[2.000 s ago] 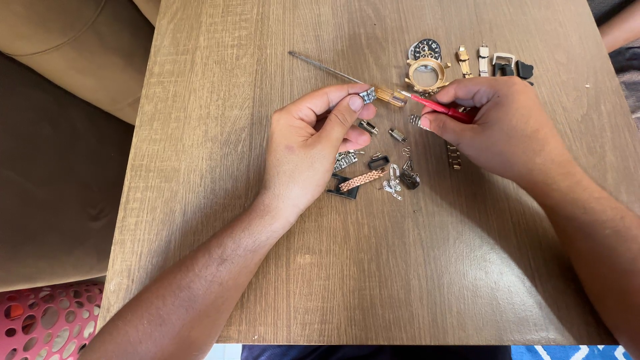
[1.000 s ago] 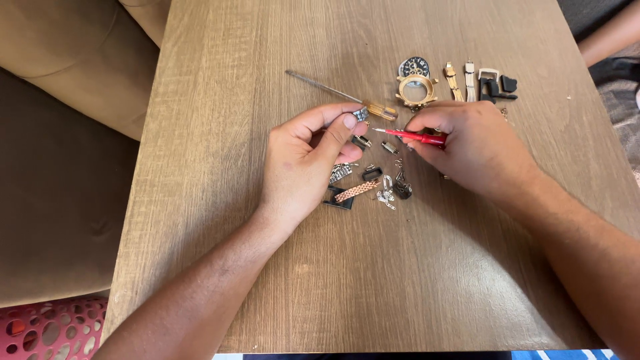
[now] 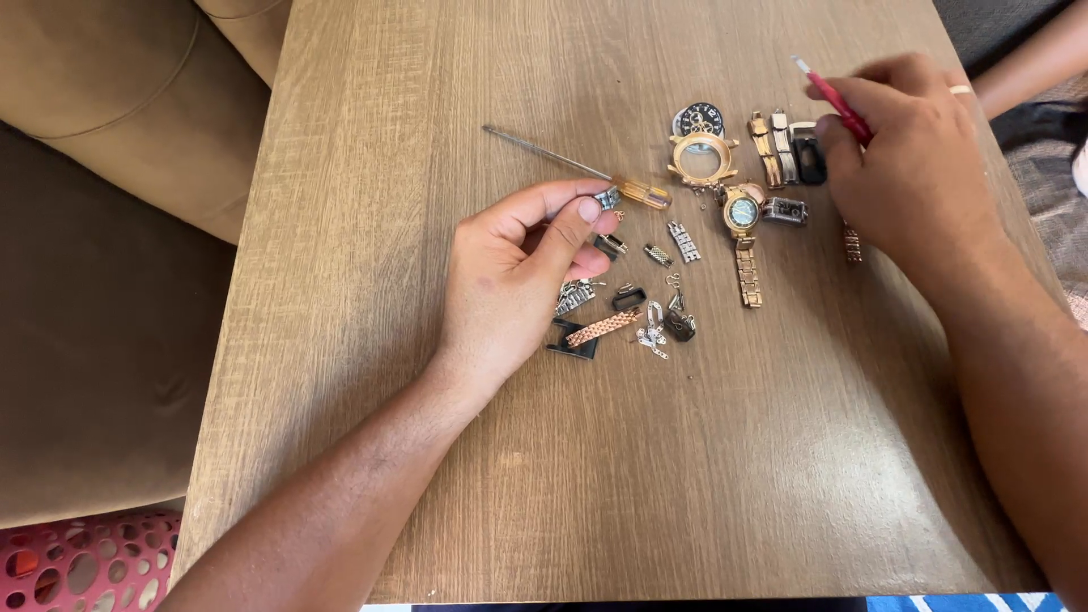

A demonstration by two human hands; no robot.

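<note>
Between thumb and fingers, my left hand (image 3: 518,272) pinches a small silver watch-band piece (image 3: 608,199). My right hand (image 3: 901,144) holds a small red-handled screwdriver (image 3: 841,106), its tip pointing up and left, over the table's right side. Beside my left fingertips lies a screwdriver with a clear amber handle (image 3: 643,194). A gold watch case (image 3: 702,160) touches a black watch dial (image 3: 701,121). Below it is a gold wristwatch (image 3: 742,212) with a link band. Silver link pieces (image 3: 683,241) and a rose-gold band piece (image 3: 603,327) lie near my left hand.
Gold (image 3: 764,149) and silver clasps (image 3: 783,146) stand in a row beside a black part (image 3: 809,161). Small chains (image 3: 653,331) and black pieces (image 3: 629,297) lie mid-table. Another person's arm (image 3: 1033,64) is at the upper right, a brown sofa (image 3: 93,255) at the left.
My right hand has moved up and right with the red screwdriver, away from my left hand. The gold wristwatch, hidden before, now shows. My left hand still holds the band piece.
</note>
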